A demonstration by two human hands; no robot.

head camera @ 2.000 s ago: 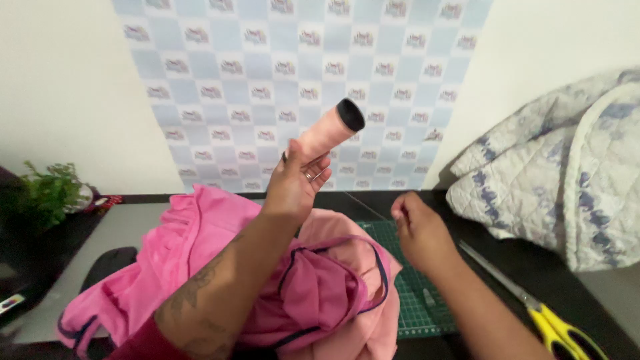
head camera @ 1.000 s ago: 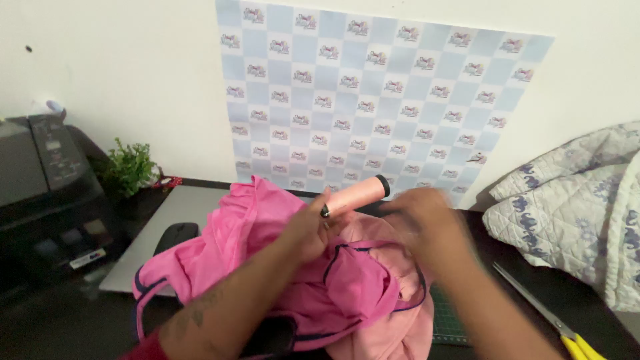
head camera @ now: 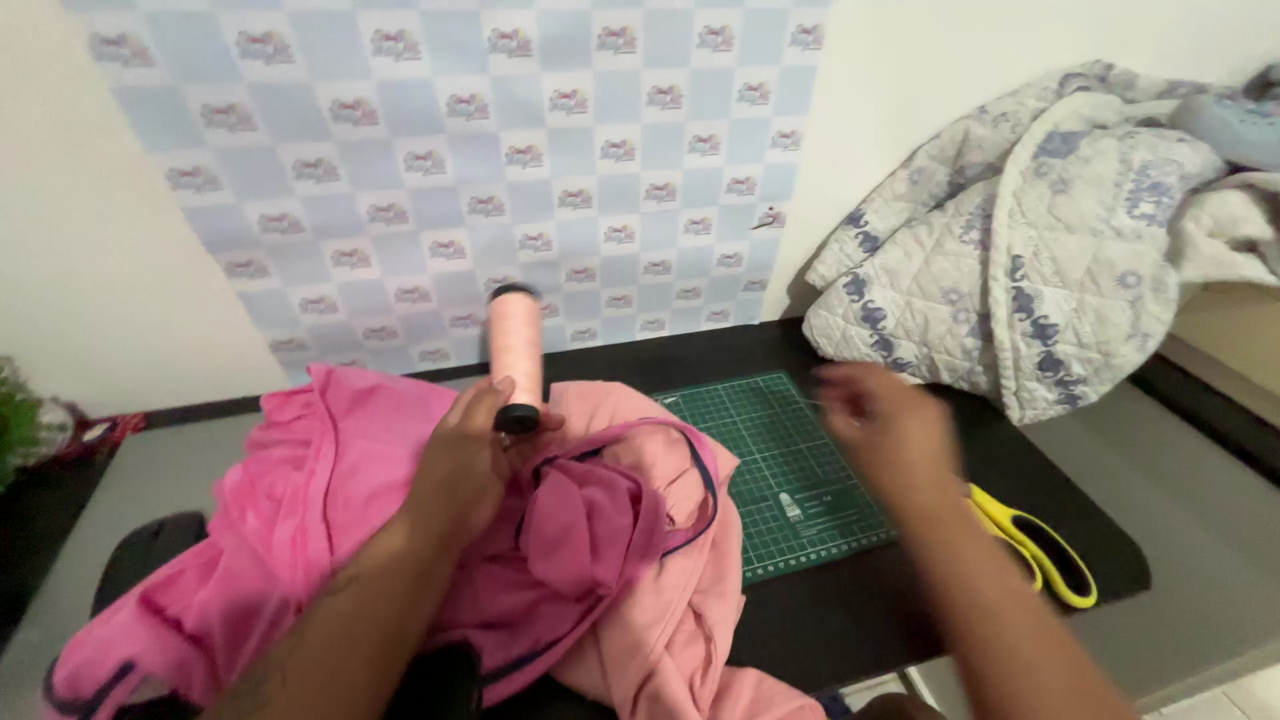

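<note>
My left hand (head camera: 475,455) grips the lower end of a spool of pale pink thread (head camera: 517,350) with black ends, held nearly upright above the cloth. Below it lies a heap of bright pink fabric (head camera: 370,450) with dark navy trim, beside and over salmon-pink fabric (head camera: 680,590). My right hand (head camera: 875,430), blurred, is raised over the right edge of a green cutting mat (head camera: 765,460). Its fingers look drawn together, and whether they pinch a thread cannot be seen.
Yellow-handled scissors (head camera: 1050,560) lie right of the mat, partly behind my right forearm. A quilted white-and-blue blanket (head camera: 950,260) is bunched at the right. Checkered patterned paper (head camera: 500,180) covers part of the wall. A green plant (head camera: 18,420) stands at the far left.
The spool has turned from slanting to nearly upright in my left hand. My right hand has moved away from the spool, to the right. The view has shifted.
</note>
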